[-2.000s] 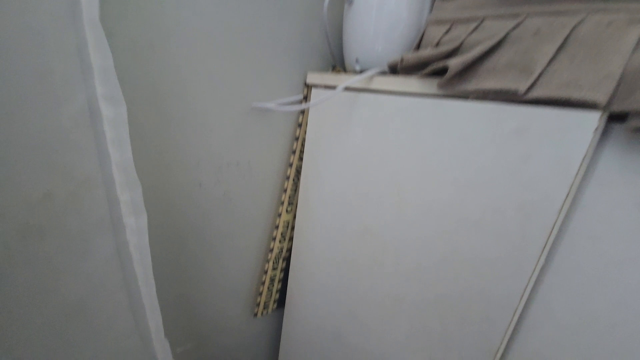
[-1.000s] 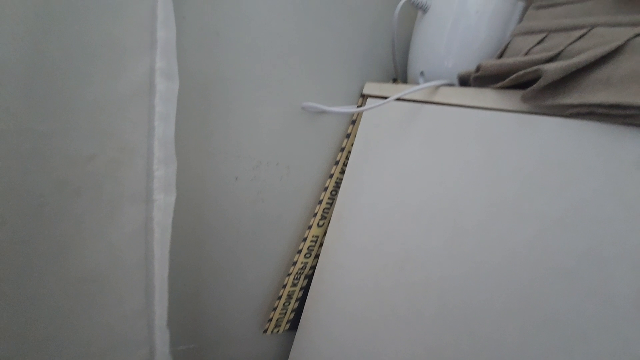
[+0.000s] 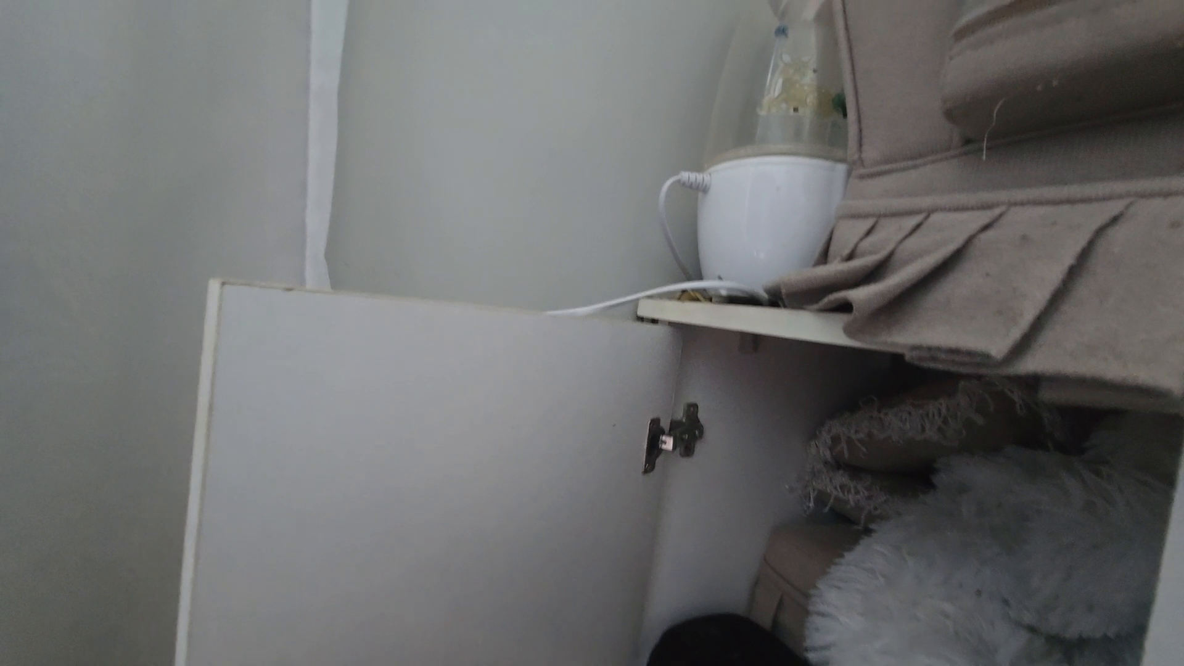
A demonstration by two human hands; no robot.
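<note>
Neither my left hand nor my right hand is in view. A white cabinet door (image 3: 425, 481) stands swung out to the left, joined to the cabinet's side wall by a metal hinge (image 3: 668, 439). Inside the cabinet lie a fluffy white furry item (image 3: 990, 564), a brownish cushion with a fringe (image 3: 888, 453) above it, a beige fabric item (image 3: 800, 555) and a dark rounded thing (image 3: 726, 643) at the bottom edge. What holds the door, if anything, does not show.
On the cabinet top (image 3: 768, 324) stands a white appliance with a clear upper part (image 3: 772, 217), its white cord (image 3: 610, 301) trailing left. Beige pleated fabric (image 3: 999, 277) hangs over the top's edge. Behind are a grey wall (image 3: 509, 157) and a white strip (image 3: 324, 139).
The cabinet door, closed in the earlier frames, has swung out to the left, and the things inside now show. The yellow-and-black caution tape beside the cabinet is now mostly hidden.
</note>
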